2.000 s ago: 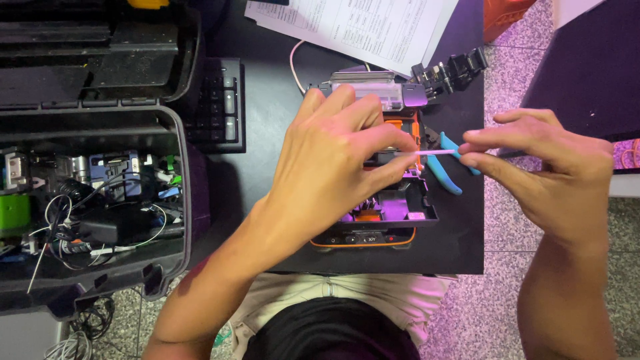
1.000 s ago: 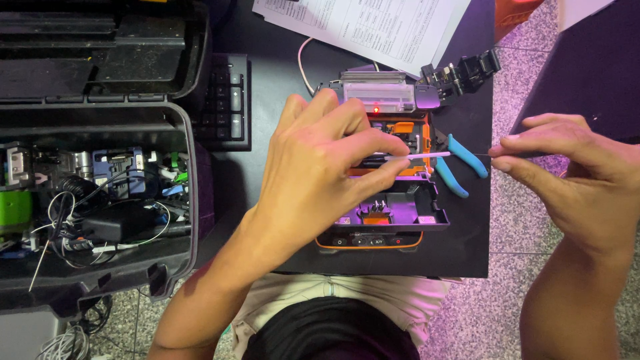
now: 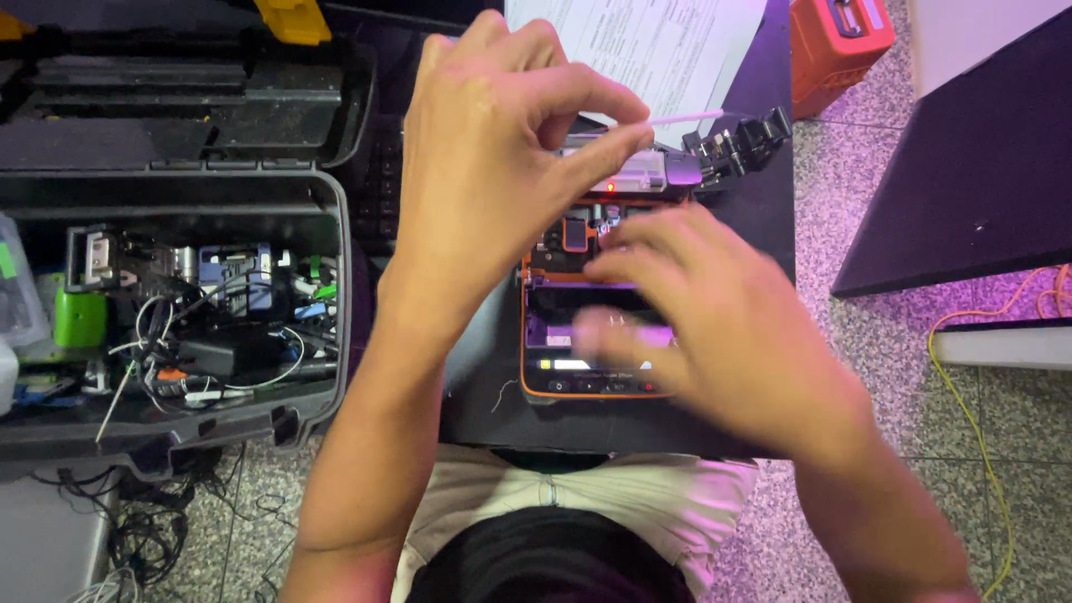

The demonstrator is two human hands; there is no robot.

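Note:
Between its thumb and index finger, my left hand [image 3: 494,142] pinches a thin white sleeve [image 3: 687,118], raised over the back of an orange-and-black fusion splicer [image 3: 534,335]. My right hand [image 3: 712,318], blurred, hangs over the splicer's right side with its fingers apart, and I see nothing held in it. Behind the splicer's open body, a clear-covered tray [image 3: 641,172] shows a small red light. A black clamp-like attachment [image 3: 741,146] juts out at its right end. The splicer's right part is hidden under my right hand.
An open black toolbox [image 3: 335,293] full of tools and cables stands at the left. Printed papers [image 3: 653,50] lie at the back of the black table [image 3: 486,427], a dark keyboard [image 3: 387,184] behind my left forearm. An orange case [image 3: 842,50] is at the back right.
My left hand has lifted toward the back with the white sleeve. My right hand has come in from the right to above the splicer, its fingers now spread.

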